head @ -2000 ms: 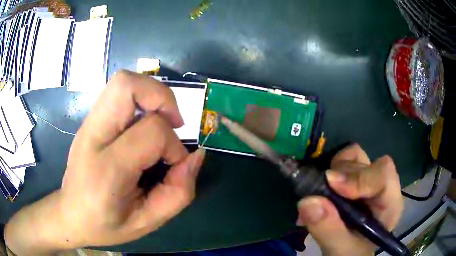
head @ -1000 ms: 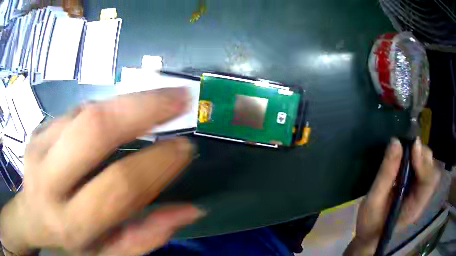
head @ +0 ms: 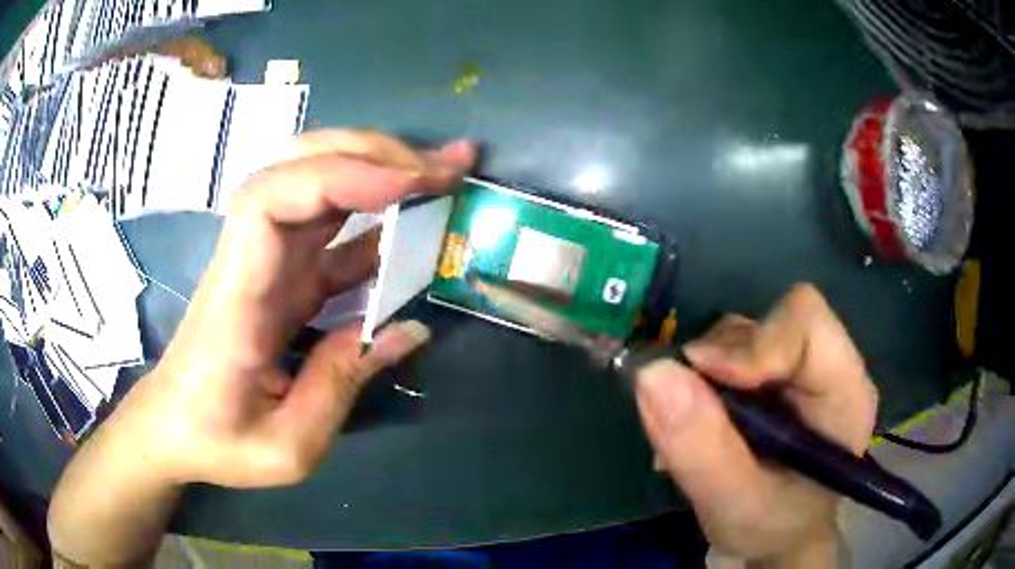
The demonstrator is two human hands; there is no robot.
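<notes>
A green circuit board (head: pixel 607 267) with a bare square patch and a small white label lies on the dark green mat. The orange flex cable (head: pixel 452 256) is at its left end. My left hand (head: pixel 262 322) holds the white LCD panel (head: pixel 412 253) by its edges, tilted up off the mat beside the flex cable. My right hand (head: pixel 768 417) holds the black-handled soldering iron (head: pixel 796 445). Its blurred tip lies over the board's left part, near the flex cable; contact cannot be told. A short solder wire piece (head: pixel 410 390) lies below the board.
Fanned loose LCD panels (head: pixel 178 145) lie at upper left, with more scattered panels (head: pixel 72 283) below. A red-and-white round tin (head: pixel 907 183) with a silvery top stands at right. A wire fan guard (head: pixel 946 50) is at upper right. A black cord (head: pixel 940 442) hangs at lower right.
The iron moved from over the board to the tin, and is now back over the board. My left hand let go of the solder wire and took hold of the panel, which is now tilted up.
</notes>
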